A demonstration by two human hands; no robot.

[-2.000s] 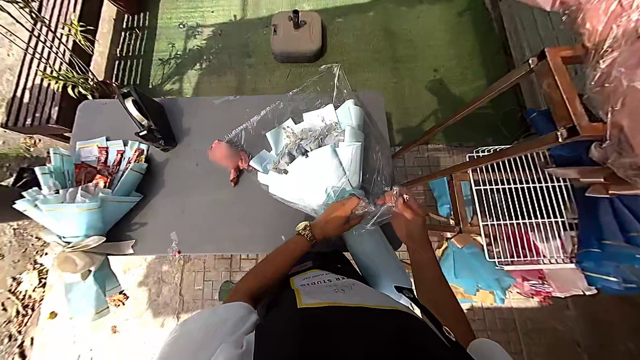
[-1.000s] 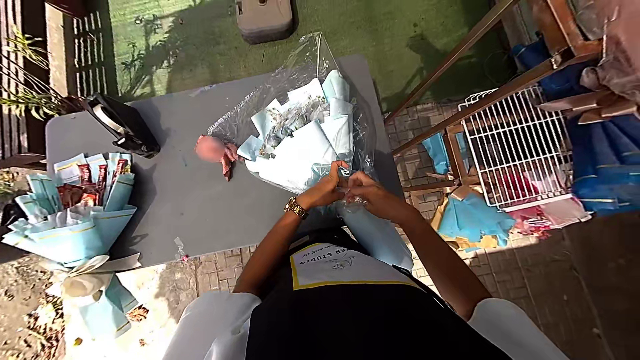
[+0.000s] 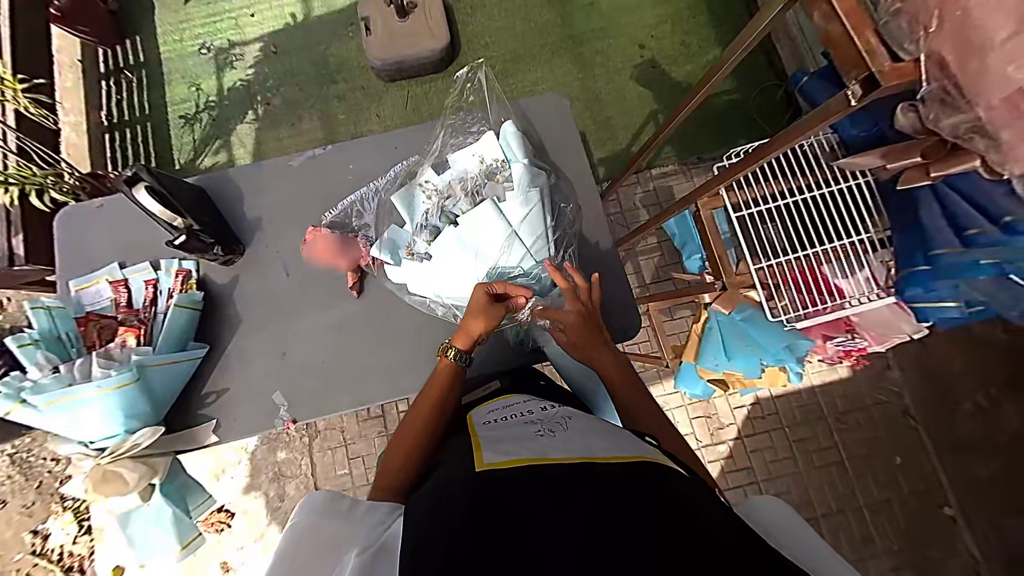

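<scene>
A bouquet in pale blue wrapping paper [image 3: 500, 232] lies on the grey table, under a clear plastic film [image 3: 472, 104]. Its gathered neck is near the table's front edge. My left hand [image 3: 490, 310], with a gold watch at the wrist, pinches the bunched film at that neck between thumb and fingers. Just right of it, my right hand [image 3: 578, 316] touches the same gathered film, its upper fingers spread over the paper. The bouquet's paper-wrapped handle [image 3: 572, 376] runs down against my black apron. Small flowers show among the paper folds.
A second pale blue bouquet [image 3: 112, 392] with chocolate bars and a cream bow stands at the table's left. On the grey table [image 3: 320, 344] are a black tape dispenser [image 3: 182, 214] and a pinkish item [image 3: 332, 252]. At right are a wooden frame [image 3: 720, 188], white wire rack [image 3: 808, 232] and blue paper [image 3: 744, 348].
The fingers of my right hand have spread from the closed grip seen one second ago. My left hand stays at the gathered film.
</scene>
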